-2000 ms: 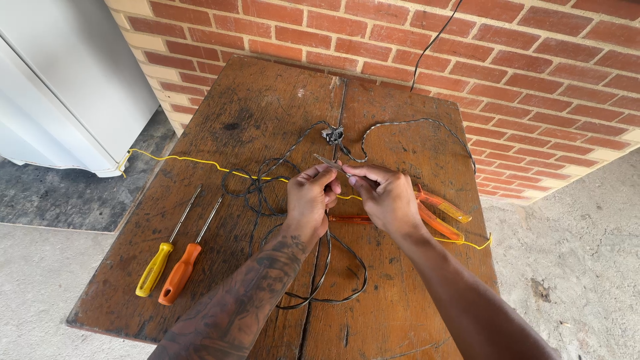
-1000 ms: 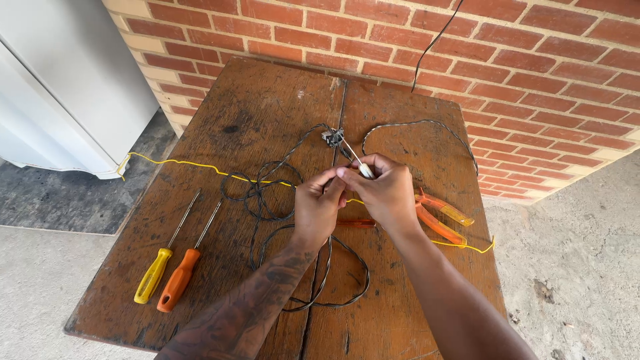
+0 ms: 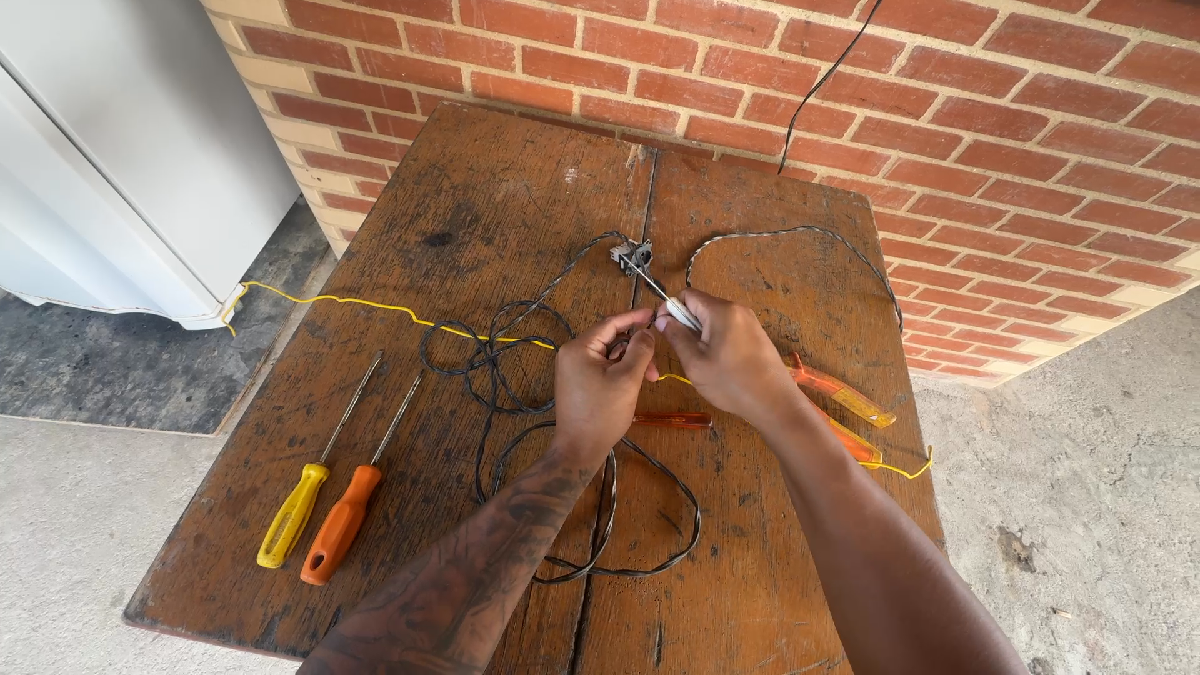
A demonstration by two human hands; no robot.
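My right hand (image 3: pixel 736 361) holds a thin tool with a white handle (image 3: pixel 682 315) and a slim metal shaft, likely a small screwdriver. Its shaft points up-left to a small grey electrical fitting (image 3: pixel 632 256) on the wooden table. My left hand (image 3: pixel 605 375) pinches the black twisted cable just beside the right fingertips; the pinched end is mostly hidden. Loops of black twisted cable (image 3: pixel 487 361) lie around my left hand. A yellow wire (image 3: pixel 356 302) passes beneath both hands. Below them rests a red translucent handle (image 3: pixel 675 421).
Yellow-handled (image 3: pixel 292 517) and orange-handled (image 3: pixel 342 527) screwdrivers lie at the table's left. Orange-handled pliers (image 3: pixel 848 398) lie beside my right forearm, partly hidden. A brick wall (image 3: pixel 694 92) stands behind the wooden table (image 3: pixel 750 562), and a white appliance (image 3: pixel 141 141) stands at far left.
Two seconds ago no white-handled tool showed in my right hand; one second ago it was there. My left hand stays close beside the right, on the cable.
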